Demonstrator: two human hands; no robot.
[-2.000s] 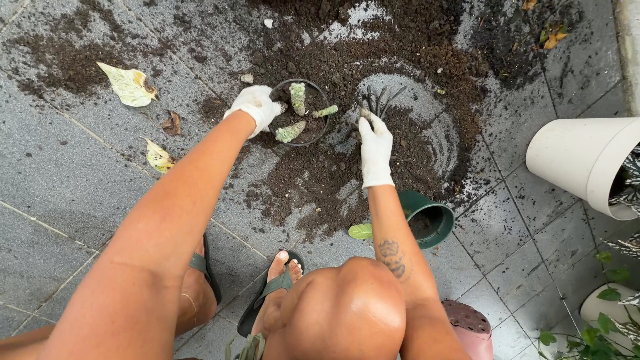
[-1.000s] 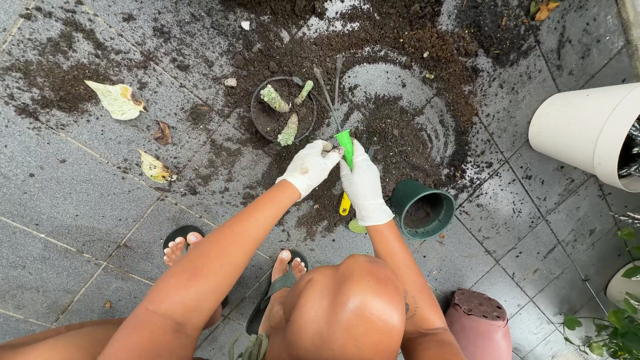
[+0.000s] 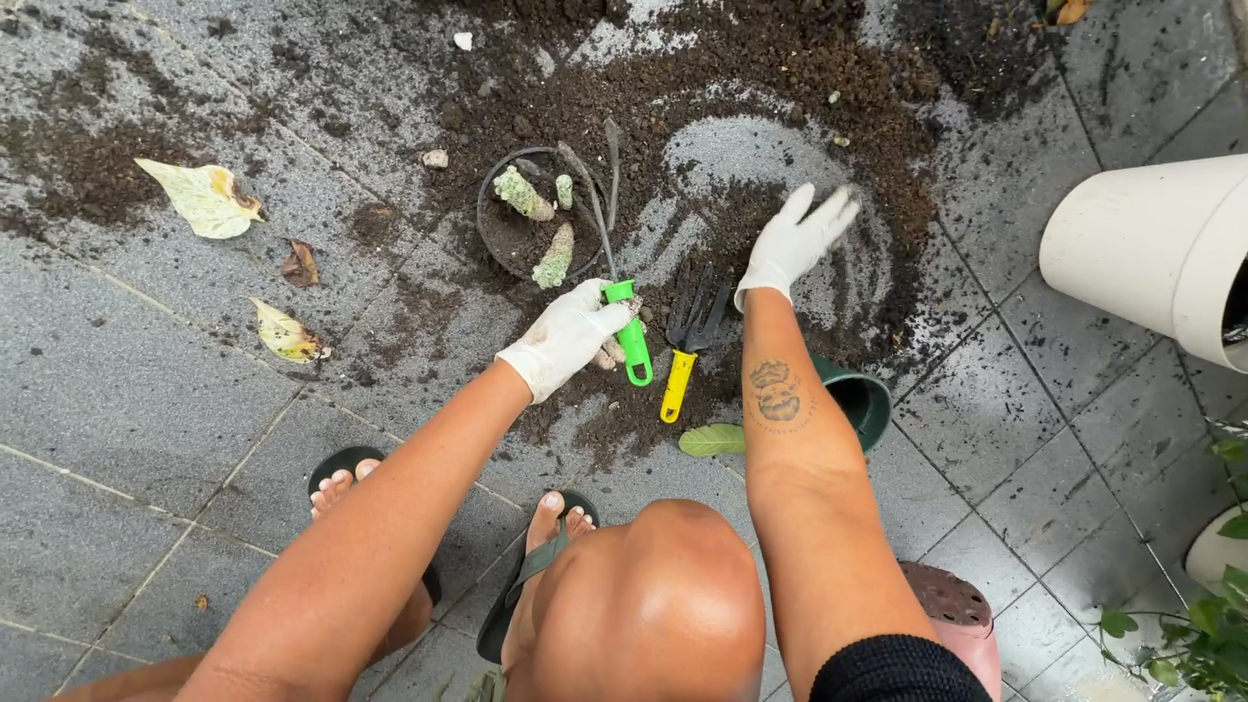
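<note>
My left hand (image 3: pixel 575 336), in a white glove, grips the green handle of a small garden hand tool (image 3: pixel 632 331) with thin metal prongs. The prongs reach up over the right side of a round dark pot (image 3: pixel 480 210) of soil that holds several stubby, pale green cactus-like cuttings (image 3: pixel 554 255). My right hand (image 3: pixel 795 239), also gloved, is spread over the loose dark soil (image 3: pixel 746 219) with nothing in it. Between the hands, a black hand fork with a yellow handle (image 3: pixel 680 385) lies on the soil.
A green pot (image 3: pixel 863 405) lies on its side beside my right forearm. At the right are a cream planter (image 3: pixel 1131 253) and a leafy plant (image 3: pixel 1209 624); a pink pot (image 3: pixel 960 624) is at the lower right. Fallen leaves (image 3: pixel 210 200) lie on the tiles at left.
My right hand has let go of the green-handled tool and moved up and right over the soil. The tool remains in my left hand. The yellow-handled fork is now in fuller view.
</note>
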